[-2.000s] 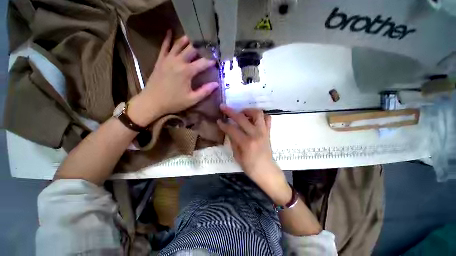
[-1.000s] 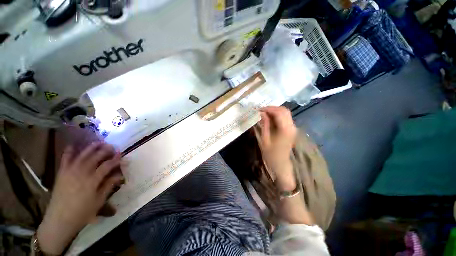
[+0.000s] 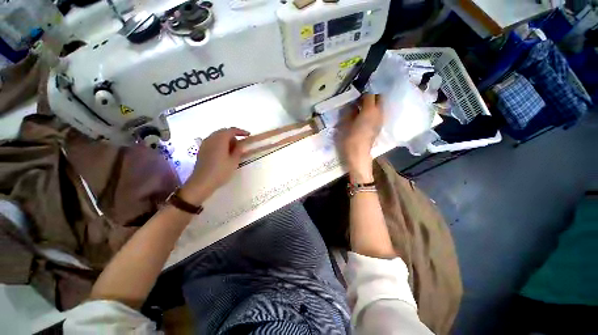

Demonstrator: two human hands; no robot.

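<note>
My left hand (image 3: 218, 160) is right of the needle area, its fingers closed on the left end of the long tan slotted template (image 3: 282, 139). My right hand (image 3: 360, 134) is blurred, beyond the template's right end, beside the crumpled clear plastic bag (image 3: 400, 105); its fingertips are partly hidden and I cannot tell whether they hold anything. The brown garment piece (image 3: 124, 173) lies bunched at the left, up to the lit needle area, with a thin white strip (image 3: 90, 186) on it. No hand is on the garment.
The white brother machine head (image 3: 236, 59) spans the back, with its control panel (image 3: 344, 25). A white slotted basket (image 3: 459, 78) with items stands beyond the table's right end. More brown fabric (image 3: 419, 242) hangs below the table's front edge. A plaid item (image 3: 517, 99) lies further right.
My left hand has left the garment at the needle and moved right onto the template. My right hand has moved from the front edge up beside the plastic bag. The view has turned right.
</note>
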